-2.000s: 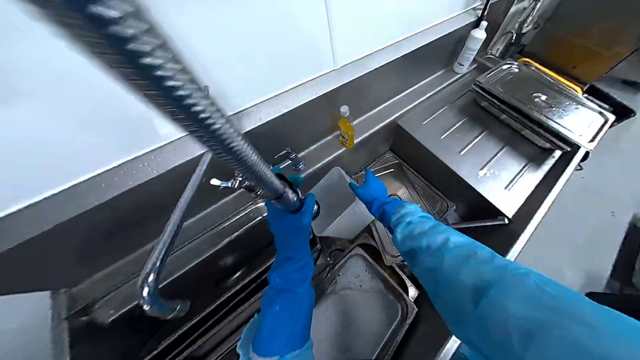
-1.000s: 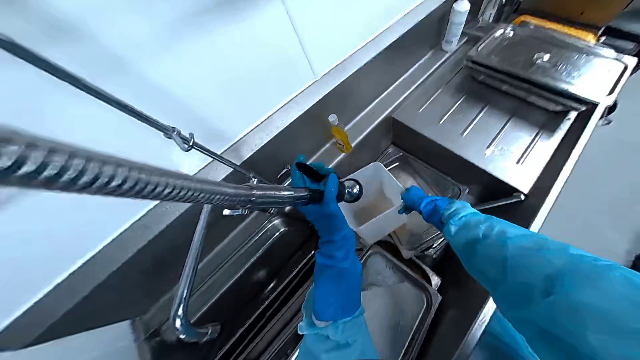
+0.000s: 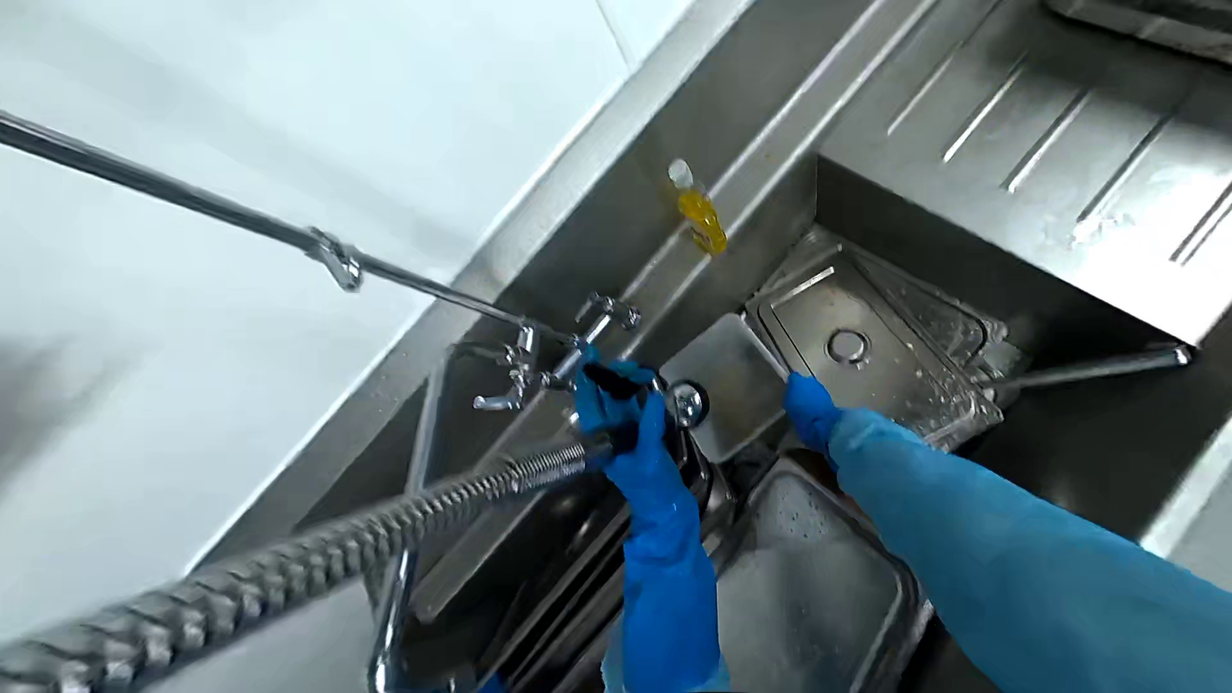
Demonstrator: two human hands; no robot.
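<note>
My left hand [image 3: 626, 414], in a blue rubber glove, grips the black handle of a pre-rinse spray head [image 3: 687, 403] on a ribbed metal hose [image 3: 318, 568]. Its round nozzle points toward a rectangular container [image 3: 727, 380], which my gloved right hand [image 3: 814, 412] holds by the near right edge. Beside and behind the container lies a steel pan lid [image 3: 847, 344] with a round recessed centre. Below the hands sits a deep steel pan [image 3: 804, 587]. Whether water is flowing cannot be told.
Taps [image 3: 520, 371] and a yellow liquid bottle [image 3: 703, 219] stand along the back ledge. A swivel spout [image 3: 390, 606] is at lower left, a ribbed drainboard [image 3: 1020, 125] at upper right. A metal rod [image 3: 1097, 369] crosses the sink; several trays [image 3: 568, 616] stand left of the pan.
The container, pale inside a second ago, is now tilted and shows a greyish face. The round-centred lid beside it shows more fully. My view has moved closer to the sink.
</note>
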